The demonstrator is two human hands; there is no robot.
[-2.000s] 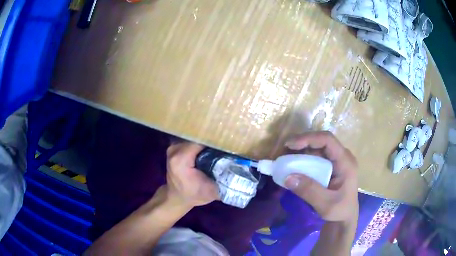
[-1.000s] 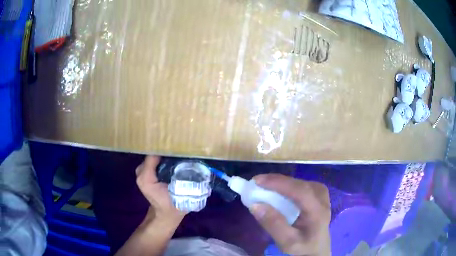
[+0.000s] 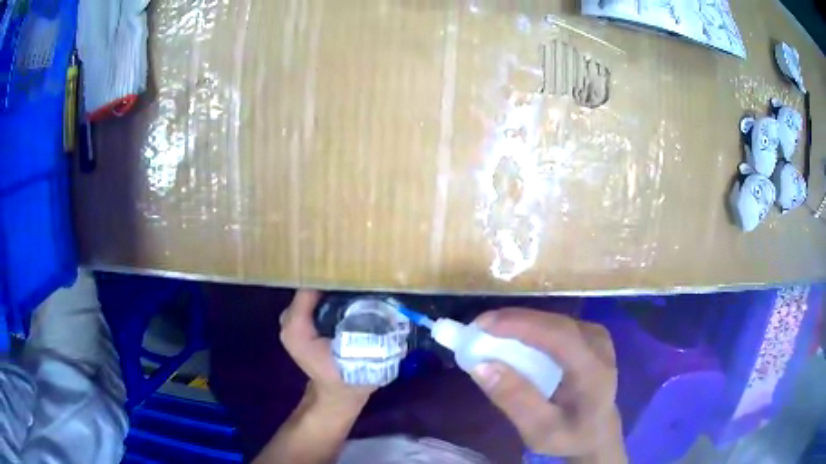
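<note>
My left hand (image 3: 312, 349) holds a white-grey patterned piece (image 3: 371, 349) joined with a glossy black moulded part (image 3: 331, 313), over the lap just below the board's front edge. The patterned piece shows a round rim at its top. My right hand (image 3: 552, 381) is closed around a small white glue bottle (image 3: 507, 355). Its blue tip (image 3: 412, 314) points left at the piece's upper right rim. Whether the tip touches the rim I cannot tell. The black part is partly hidden by the patterned piece and the fingers.
The brown board (image 3: 344, 163) curves across the view. Small white caps (image 3: 763, 149) cluster at its right, a white-grey shell (image 3: 679, 20) at the back. A blue crate (image 3: 36, 181), yellow-black knife (image 3: 71, 104) and white-and-red cloth (image 3: 113, 54) are at left. A person's grey sleeve (image 3: 68, 390) is lower left.
The view has turned and shifted, so the shells mostly left the picture and the cloth came in. The bottle now slants up-left. Both hands still hold their things.
</note>
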